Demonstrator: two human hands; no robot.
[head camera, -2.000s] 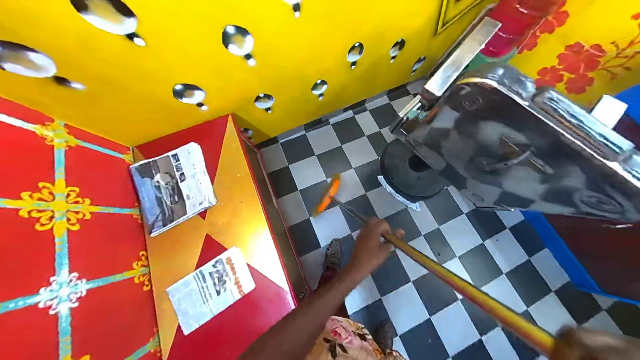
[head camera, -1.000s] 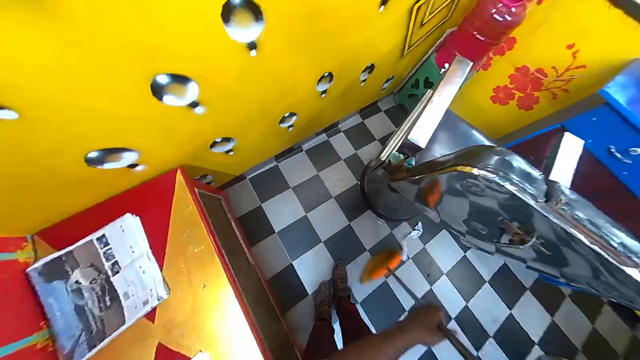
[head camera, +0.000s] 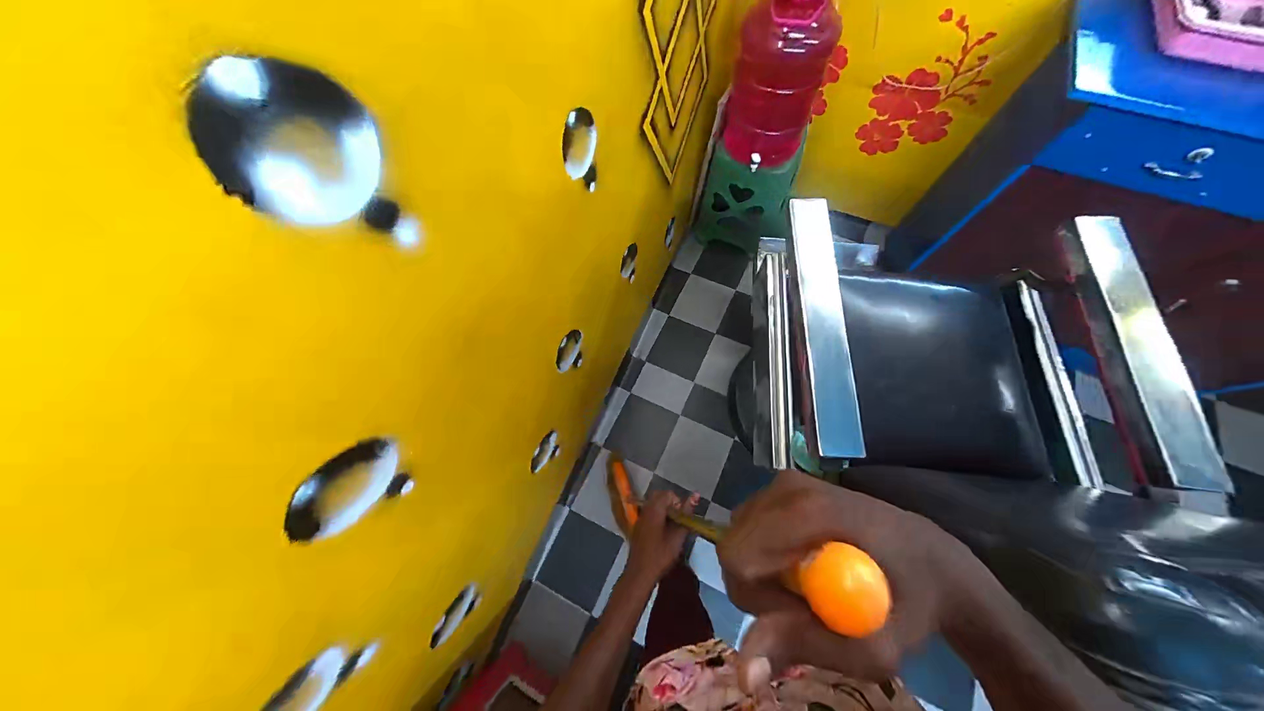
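A long broom or brush with a yellow pole (head camera: 703, 528) slants down to the floor, its orange head (head camera: 622, 494) on the checkered tiles by the yellow wall. Around the top of the pole, close to the camera, my right hand (head camera: 820, 573) is closed, with the orange end cap (head camera: 845, 590) sticking out of the fist. Lower down, my left hand (head camera: 660, 533) grips the pole near the orange head. The head's lower part is partly hidden, so its exact type cannot be told.
A black padded chair (head camera: 938, 370) with metal armrests stands at the right. In the far corner a red water jug (head camera: 780, 84) rests on a green stand (head camera: 746, 197). Blue drawers (head camera: 1155, 158) are at upper right. The yellow wall (head camera: 444, 296) borders the floor at left.
The view has swung right, towards the chair and corner. The orange head, beside the chair's round base earlier, is now by the yellow wall. Both hands now show on the pole.
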